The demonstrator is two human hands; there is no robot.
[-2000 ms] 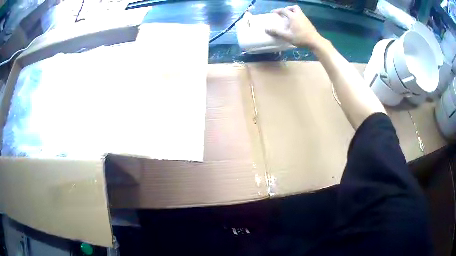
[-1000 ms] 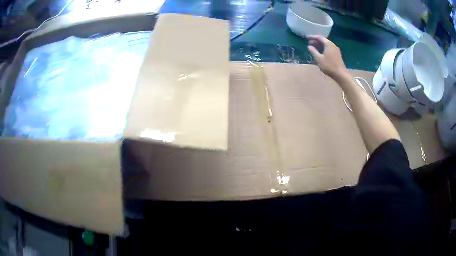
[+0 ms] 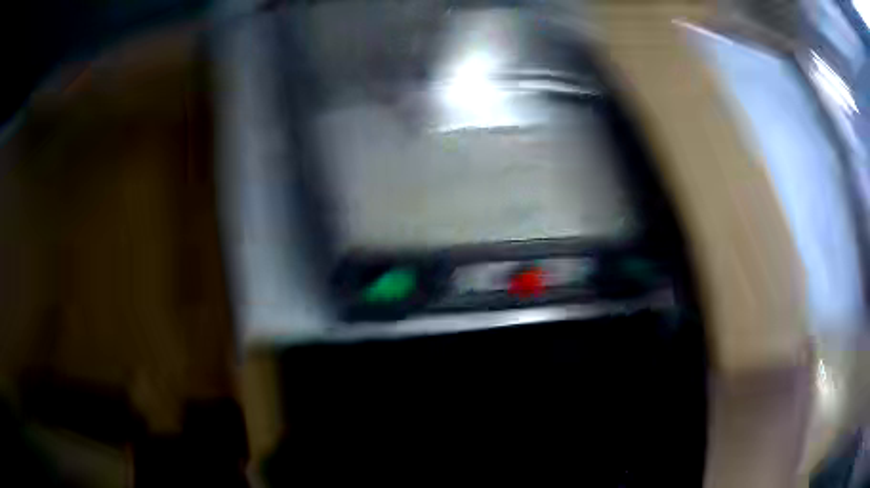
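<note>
The picture is strongly blurred. The bench machine's grey metal base plate [image 3: 477,181] lies in front of me, with a bright glare near its rear. Its front panel shows a green button [image 3: 391,284] at the left and a red round button [image 3: 527,280] near the middle. A dark greenish patch at the panel's right end is too blurred to tell. The silver fixture at the rear is smeared and I cannot make out its shape. Neither of my hands is in view.
A carton [image 3: 706,191] stands along the machine's right side, with pale shiny content [image 3: 787,162] beyond its edge. A brown, dim surface or carton [image 3: 105,248] fills the left. A dark area lies below the panel.
The view has swung left from the cardboard-covered surface to the machine. My right hand, which let go of a white housing on the green bench, has left the picture.
</note>
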